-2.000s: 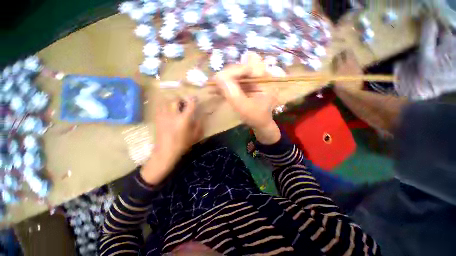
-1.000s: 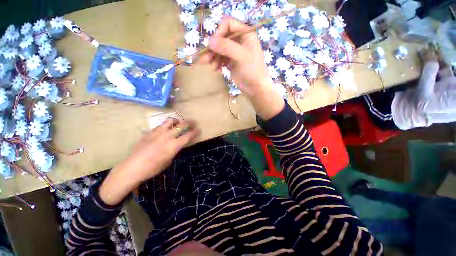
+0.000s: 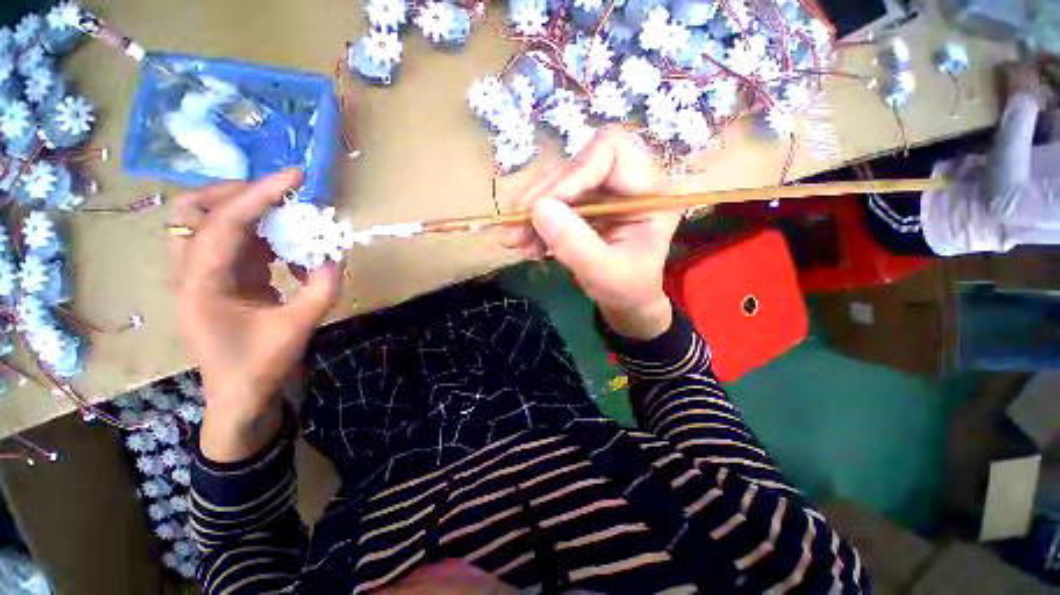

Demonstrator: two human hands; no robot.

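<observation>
My left hand (image 3: 246, 285) holds a small motor between thumb and fingers, its white gear (image 3: 312, 236) facing up and right. My right hand (image 3: 610, 221) grips a long thin wooden brush (image 3: 756, 195) lying nearly level. The brush's white-coated tip (image 3: 389, 230) is at the right edge of the gear; whether it touches is hard to tell. The blue grease tub (image 3: 337, 128) is just beyond my left hand, with white paste (image 3: 203, 130) inside. The motor's wires are hidden by my hand.
Motor piles with wires lie at the left (image 3: 41, 233) and upper right (image 3: 663, 76) of the bench (image 3: 407, 140). A carton of motors (image 3: 163, 477) is below the bench edge. A red stool (image 3: 744, 305) stands at right. Another person's arm (image 3: 1014, 151) shows far right.
The brush tip has left the tub and moved to the gear. My left hand has risen from the bench edge and now holds a motor. The view has shifted.
</observation>
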